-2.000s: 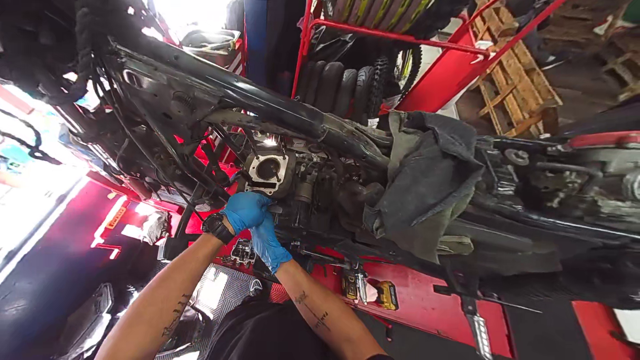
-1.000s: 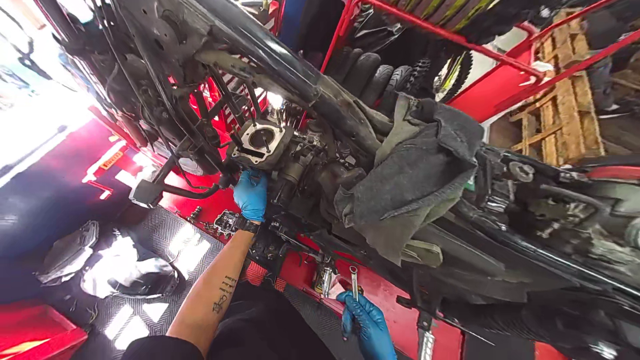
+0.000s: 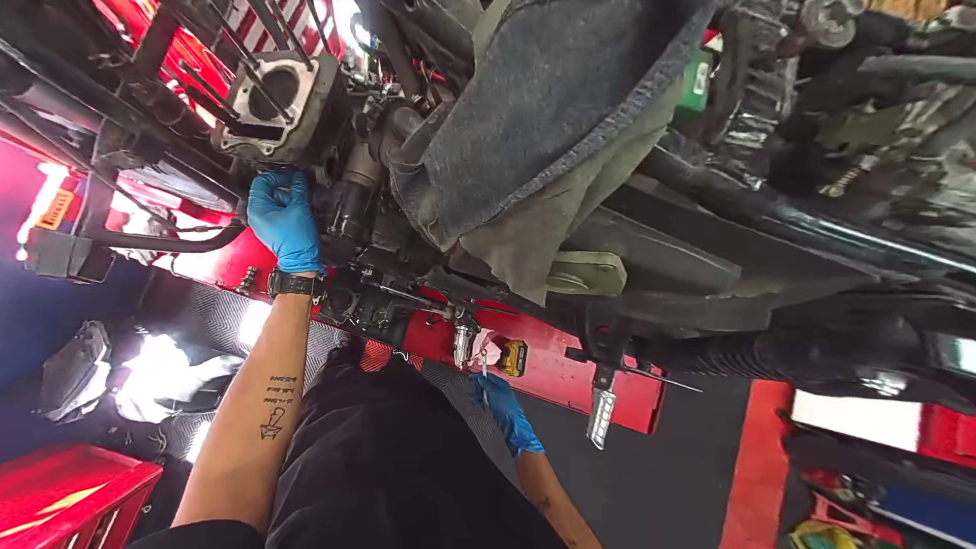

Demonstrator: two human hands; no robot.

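Observation:
My left hand (image 3: 286, 223), in a blue glove, is raised against the lower front side of the engine cylinder block (image 3: 286, 107); its fingertips are partly hidden, so whether they grip anything is unclear. The block's bore faces up, with long studs rising around it. My right hand (image 3: 499, 408), also gloved in blue, holds a slim metal wrench (image 3: 484, 370) low over the edge of the red lift platform (image 3: 549, 374). Beside that wrench lie a pink cloth (image 3: 488, 349) and a yellow-and-black tool battery (image 3: 515, 357). A dark grey cloth (image 3: 534, 114) drapes over the motorcycle frame.
A silver footpeg (image 3: 601, 419) juts out below the frame. The brake or shift pedal area and another footpeg (image 3: 463, 341) stand near the platform. A red cabinet (image 3: 69, 488) is at the lower left, with plastic-like parts (image 3: 168, 377) on the floor. Frame tubes surround the block.
Both hands were together below the cylinder two seconds ago. My right hand has since moved away to the platform edge and holds a wrench; my left remains by the block. The view has moved closer.

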